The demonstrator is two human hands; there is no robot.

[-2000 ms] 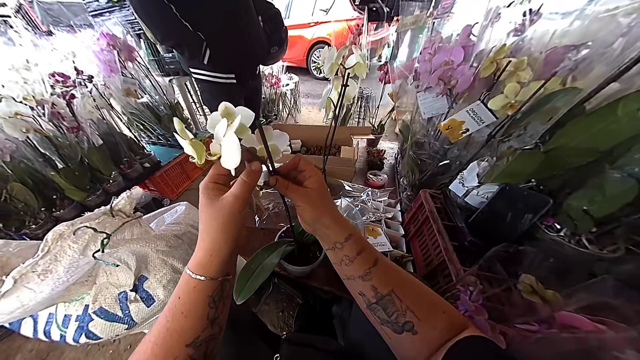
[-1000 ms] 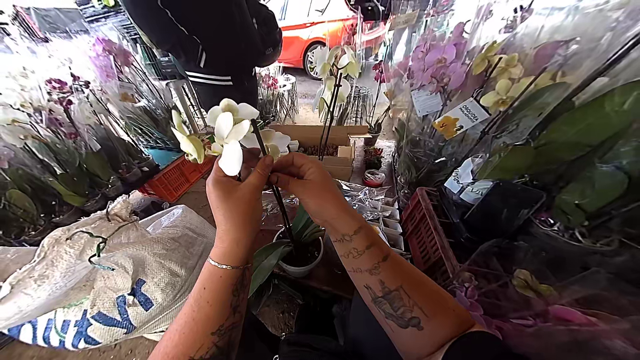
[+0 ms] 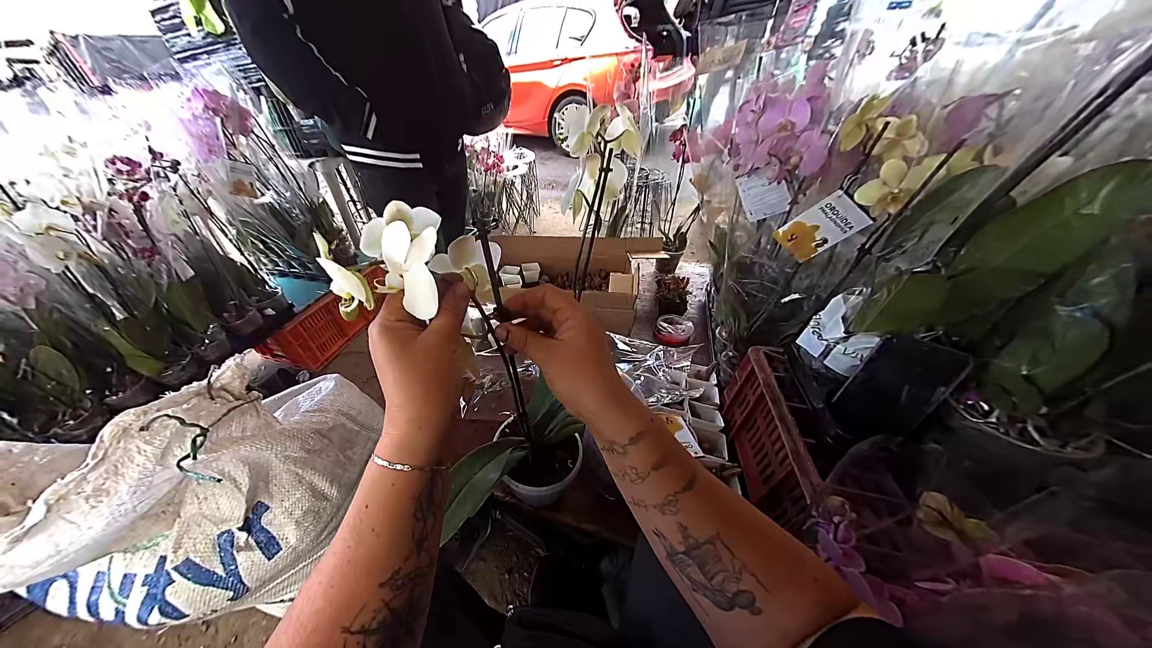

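Note:
A potted orchid stands in front of me, its white pot (image 3: 544,484) low between my forearms and its broad green leaf (image 3: 479,479) leaning left. White orchid flowers (image 3: 408,256) rise above my left hand (image 3: 418,351), whose thumb and fingers pinch the flower stem just below them. My right hand (image 3: 558,346) is closed with thumb and forefinger on the dark upright stem or stake (image 3: 506,360), just right of the left fingers. The fingertips hide the exact points of contact, and whether anything small is held there cannot be told.
A woven sack (image 3: 216,477) lies at the left, a red crate (image 3: 769,432) at the right. Behind the pot are a cardboard box (image 3: 643,245) and a plastic-covered tray (image 3: 706,414). Wrapped orchids crowd both sides. A person in dark clothing (image 3: 387,99) stands beyond.
My right hand has shifted slightly away from the left one, and its fingers now sit at the dark stem or stake. The left hand still pinches below the flowers.

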